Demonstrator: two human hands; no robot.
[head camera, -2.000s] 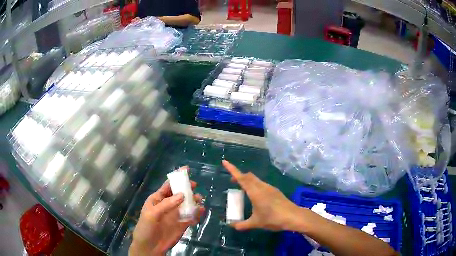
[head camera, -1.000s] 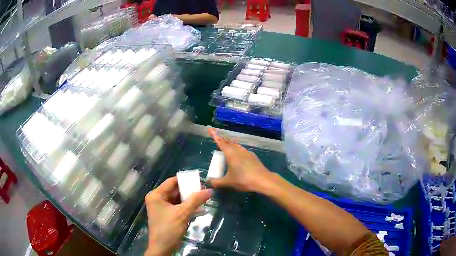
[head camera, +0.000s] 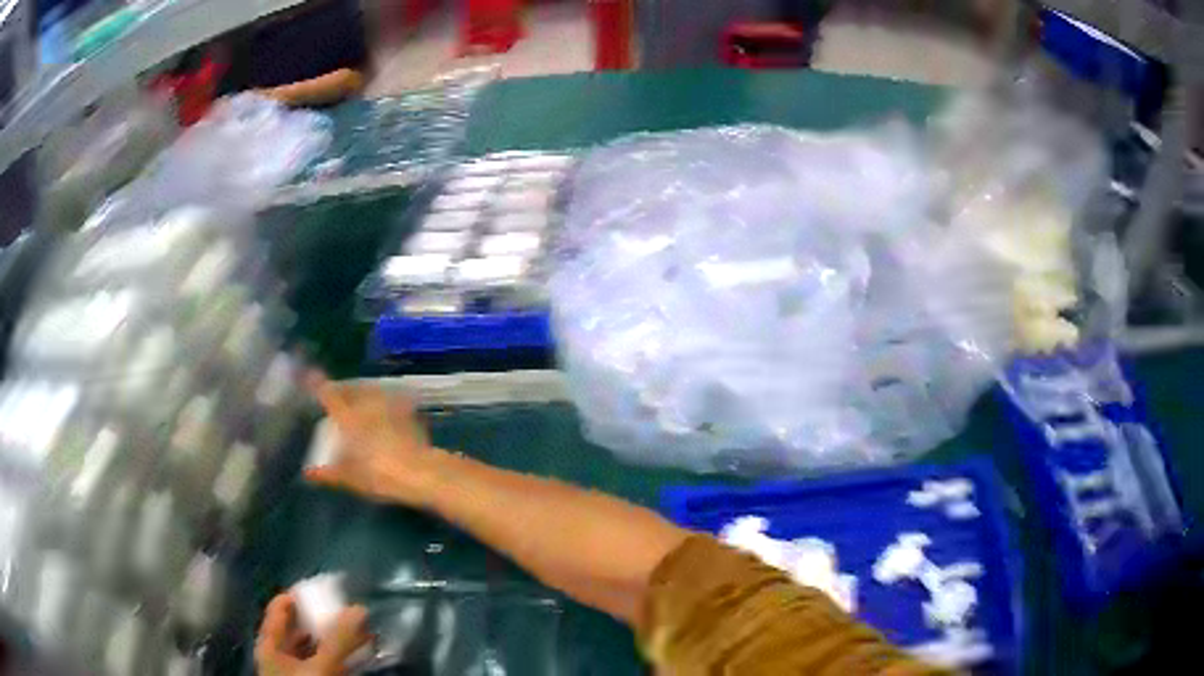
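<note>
The frame is blurred. My left hand (head camera: 306, 647), cut off by the bottom edge, holds a white housing (head camera: 321, 605) between thumb and fingers. My right hand (head camera: 374, 442) reaches across to the left, above and beyond my left hand, with its fingers around another white housing (head camera: 324, 446). Whether it grips or only touches that piece is too blurred to tell. A clear blister tray (head camera: 456, 621) lies on the green bench below my right forearm.
Stacked filled blister trays (head camera: 132, 436) stand at left. A filled tray (head camera: 482, 225) sits on blue trays behind. A large clear bag (head camera: 779, 304) is centre-right, a bag of cream parts (head camera: 1043, 284) beyond. Blue parts trays (head camera: 878, 495) (head camera: 1096, 462) lie at right.
The view has turned to the right, so the bench things sit further left. My left hand is now lower and partly cut off. My right hand is stretched further ahead of it, with more sleeve showing.
</note>
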